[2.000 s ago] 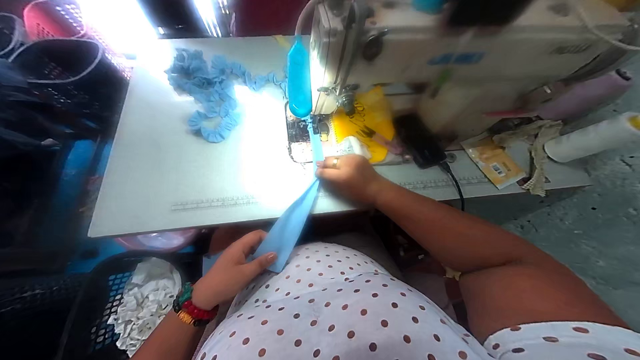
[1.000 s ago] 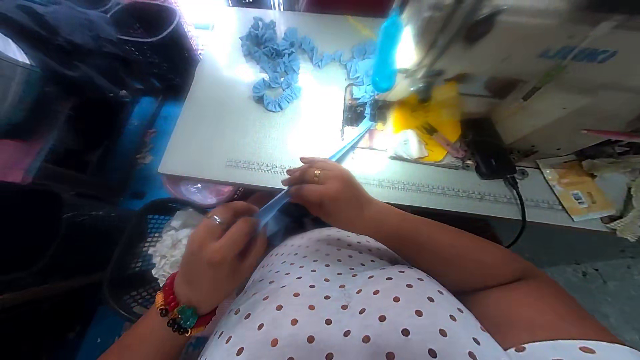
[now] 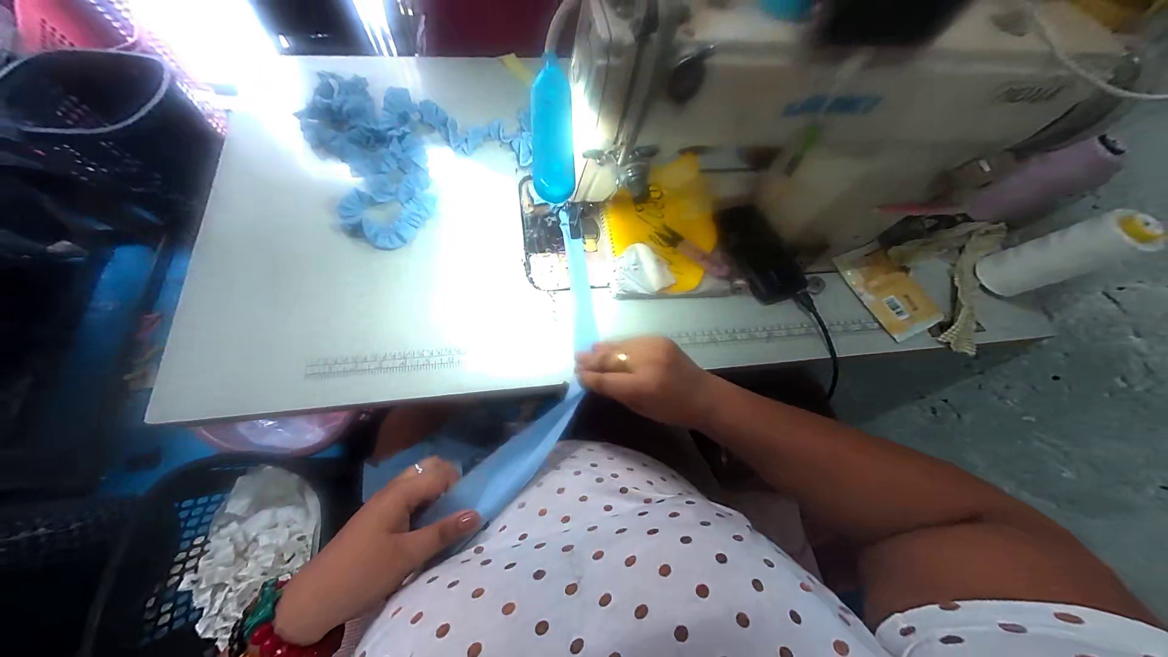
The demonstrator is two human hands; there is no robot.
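A light blue fabric strip (image 3: 520,461) runs from the needle area of a sewing machine (image 3: 730,119) over the table's front edge to my lap. My right hand (image 3: 643,379) pinches it folded at that edge. Farther down, my left hand (image 3: 411,525) holds the wider part between thumb and fingers. A gathered blue fabric length (image 3: 388,169) lies on the white table (image 3: 365,310), left of and behind the needle area. A bright blue elongated object (image 3: 552,132) stands in front of the machine head and partly hides the needle area.
Right of the needle area lie a yellow pouch (image 3: 662,228), a black device (image 3: 762,255) with a cable, an orange packet (image 3: 890,292) and a white thread cone (image 3: 1068,254). A black basket (image 3: 119,566) with white fabric pieces (image 3: 255,538) stands lower left.
One second ago both hands were close together on the strip below the table edge. They are now apart, my right hand at the edge and the strip spread wider by my left. The view has shifted.
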